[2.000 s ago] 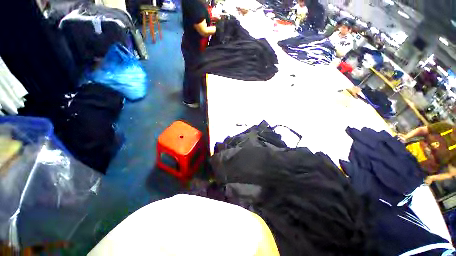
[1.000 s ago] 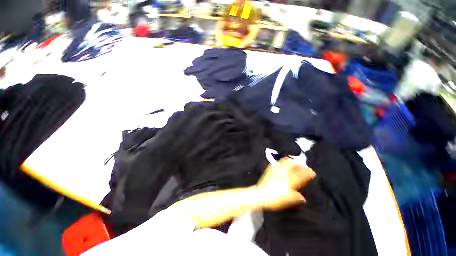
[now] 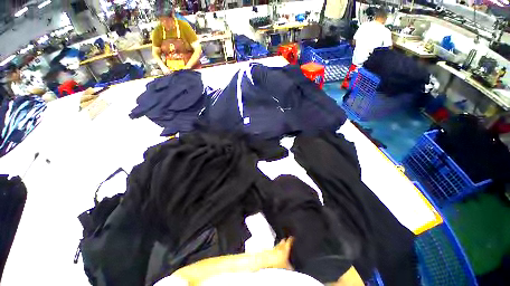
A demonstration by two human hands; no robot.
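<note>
A black garment (image 3: 305,223) lies at the front of the white-topped table, its near part drawn to the bottom edge. My left hand (image 3: 284,252) comes in from the bottom and grips this garment's left edge; its fingertips are partly hidden by the cloth. My right hand (image 3: 351,277) is only a patch of skin at the bottom edge, cut off and against the black cloth. A large heap of black garments (image 3: 190,184) lies to the left. Another black piece (image 3: 346,184) stretches along the right side.
Navy garments with white stripes (image 3: 274,100) lie beyond the black heap. A yellow edge (image 3: 428,223) marks the table's right corner. Blue crates (image 3: 442,173) stand on the floor to the right. A person in an apron (image 3: 176,44) stands across the table; another in white (image 3: 372,42) is farther right.
The view has turned right, from the red stool and aisle to the table's right end. My left hand, earlier stretched over the black cloth, is now lower and nearer me.
</note>
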